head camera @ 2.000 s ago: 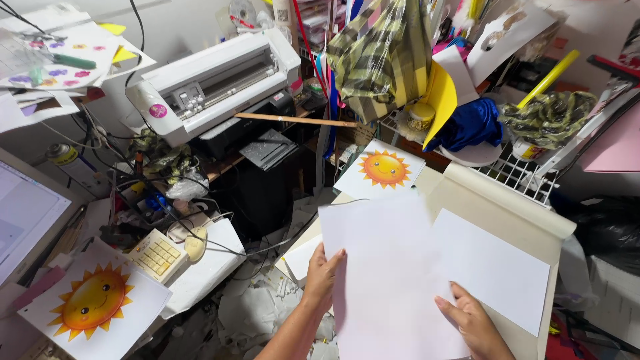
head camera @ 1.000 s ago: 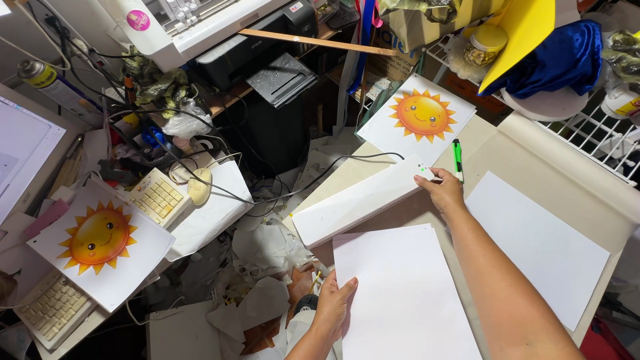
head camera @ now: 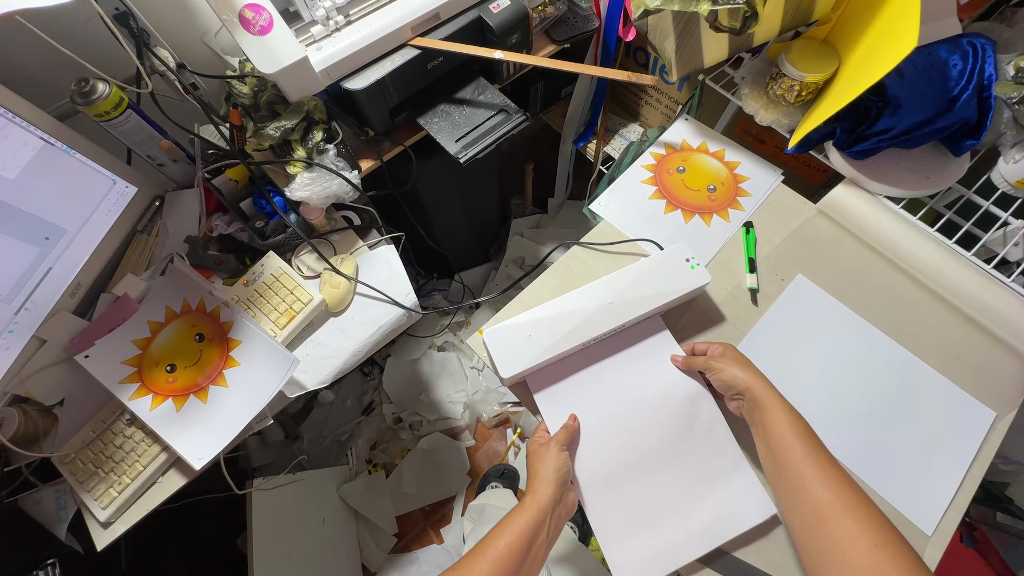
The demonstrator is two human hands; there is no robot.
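Observation:
My left hand (head camera: 554, 460) and my right hand (head camera: 724, 374) hold a blank white sheet (head camera: 648, 448) by its two long sides. The far edge of the sheet meets the front of a white laminator (head camera: 596, 312), whose small green lights glow at its right end. A green utility knife (head camera: 750, 260) lies on the table behind my right hand. Another white sheet (head camera: 868, 400) lies flat to the right. Beyond the laminator rests a sheet printed with a smiling sun (head camera: 696, 182). A similar sun print (head camera: 181, 356) lies at the left, over a keyboard (head camera: 116, 456).
A black cable (head camera: 480, 300) runs from the laminator across the gap. A black printer (head camera: 432, 68) sits under a white cutting machine (head camera: 312, 40). At the left are a computer mouse (head camera: 338, 282), a monitor (head camera: 52, 208) and a spray can (head camera: 128, 120). Paper scraps (head camera: 424, 384) cover the floor.
My right hand has left the laminator and moved back to the right side of the sheet. The sheet's far edge is now against the laminator; one second ago it was lower and apart from it.

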